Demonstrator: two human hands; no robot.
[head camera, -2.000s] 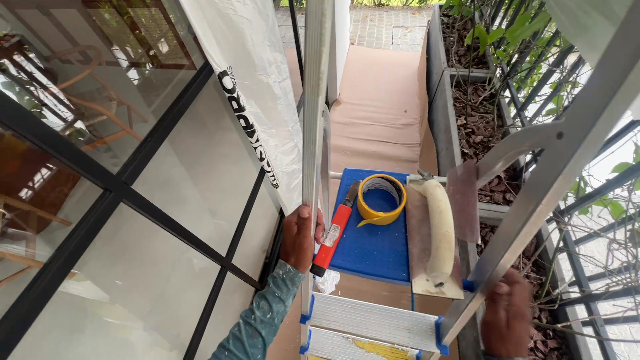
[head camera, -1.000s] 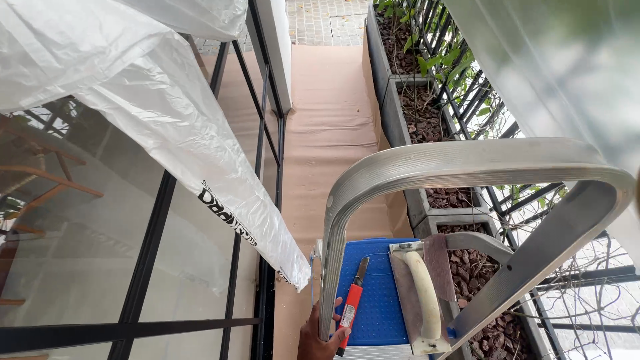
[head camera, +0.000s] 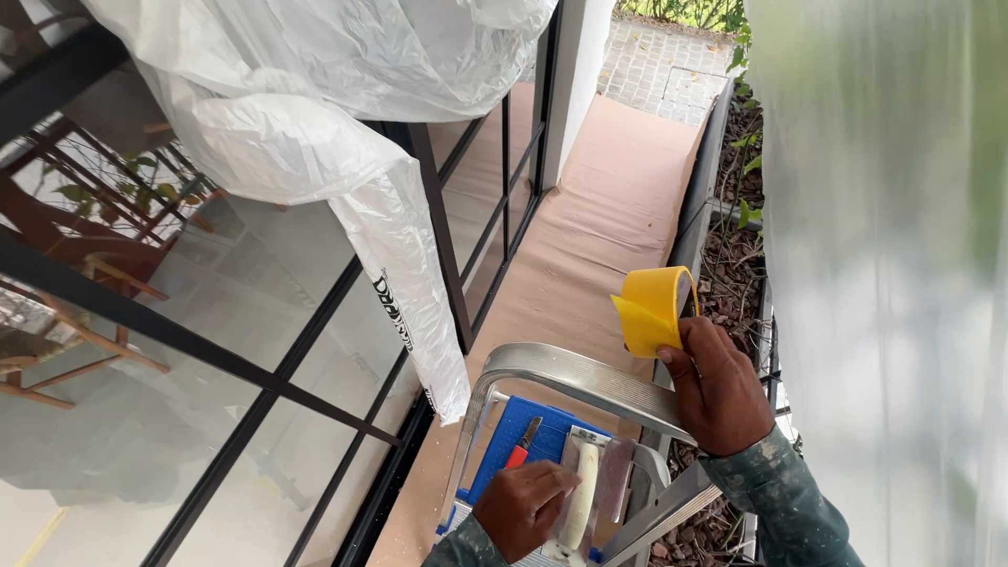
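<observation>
A roll of yellow tape with a loose flap is gripped in my right hand, raised above the ladder's metal rail. Lower down, my left hand has its fingers curled over the ladder's blue tray; whether it holds anything cannot be told. Just past it lies a red utility knife on the tray. Beside that hand rests a hand sander or trowel with a cream handle. White plastic sheeting hangs at the left, ending near the rail.
Black-framed glass panes stand at the left. Pinkish covering lies on the ground beyond the ladder. Planters with bark chips line the right side. A translucent sheet hangs at the far right.
The yellow tape, on the blue tray two seconds ago, is now up in my right hand. My left hand has left the ladder rail and is over the tray.
</observation>
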